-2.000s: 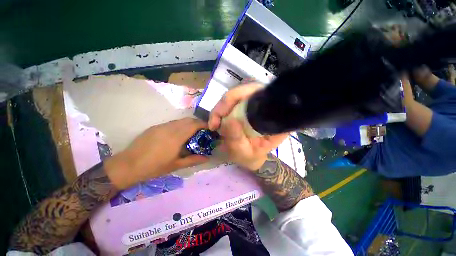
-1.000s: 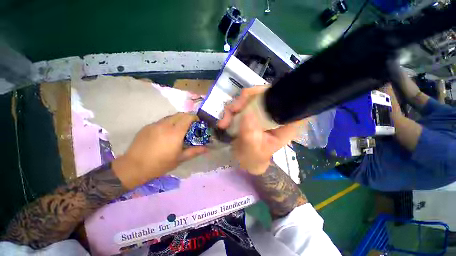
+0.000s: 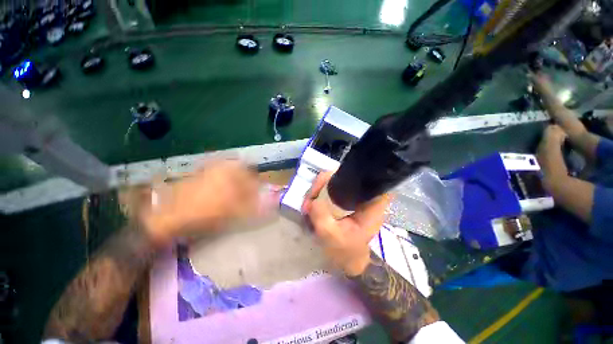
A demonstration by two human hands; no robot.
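My right hand (image 3: 353,225) is closed around the light lower grip of the black electric screwdriver (image 3: 380,164), which slants up to the upper right. My left hand (image 3: 208,198) is motion-blurred over the back left of the pink work mat (image 3: 269,312); whether it holds anything cannot be told. The round circuit board assembly is not visible in or near it. The white and blue screw feeder (image 3: 316,164) stands behind the mat, partly hidden by the screwdriver.
Black round housings (image 3: 149,121), some with wires, stand on the green conveyor belt (image 3: 215,87) behind a pale rail (image 3: 201,158). A clear plastic bag (image 3: 430,201) lies right of the screwdriver. A second feeder (image 3: 484,201) and a person in blue (image 3: 571,201) are at right.
The view has tilted up, showing more of the belt. My left hand has moved away from the screwdriver tip towards the belt, and the circuit board assembly no longer shows. My right hand keeps the screwdriver.
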